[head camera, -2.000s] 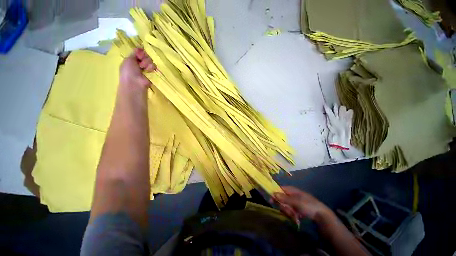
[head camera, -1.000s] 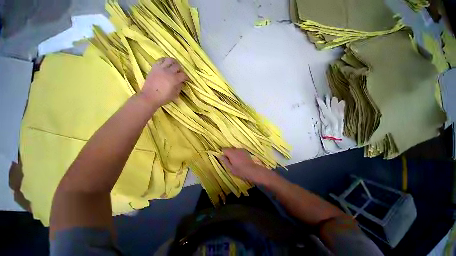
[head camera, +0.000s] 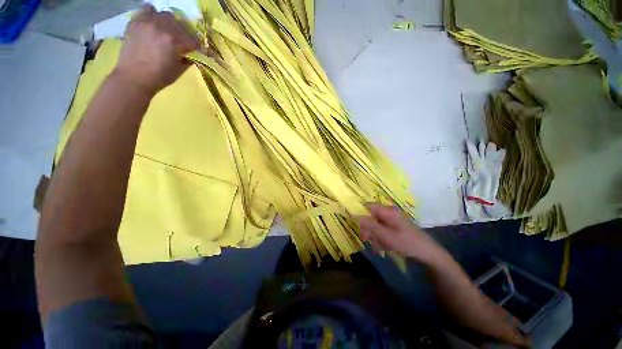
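Note:
A loose bundle of long yellow leather strips (head camera: 317, 112) lies slantwise on the white table. My left hand (head camera: 158, 49) is at the upper left, its fingers closed on the upper end of a yellow strip. My right hand (head camera: 390, 232) is at the lower right end of the bundle, closed on the lower end of a strip, slightly blurred. The held strip runs slantwise over the bundle between the hands. Wide yellow leather panels (head camera: 174, 146) lie stacked to the left, partly hidden by my left forearm.
Olive leather stacks (head camera: 580, 136) lie at the right, some with yellow strips on them. A white knitted glove (head camera: 485, 170) with a red cuff mark lies beside them. A stool (head camera: 539, 300) stands on the floor at the lower right. A blue tray (head camera: 13, 19) shows at the upper left.
My left hand has moved up and left from the middle of the bundle to a strip's upper end. My right hand has moved right to the lower end. The view has shifted slightly.

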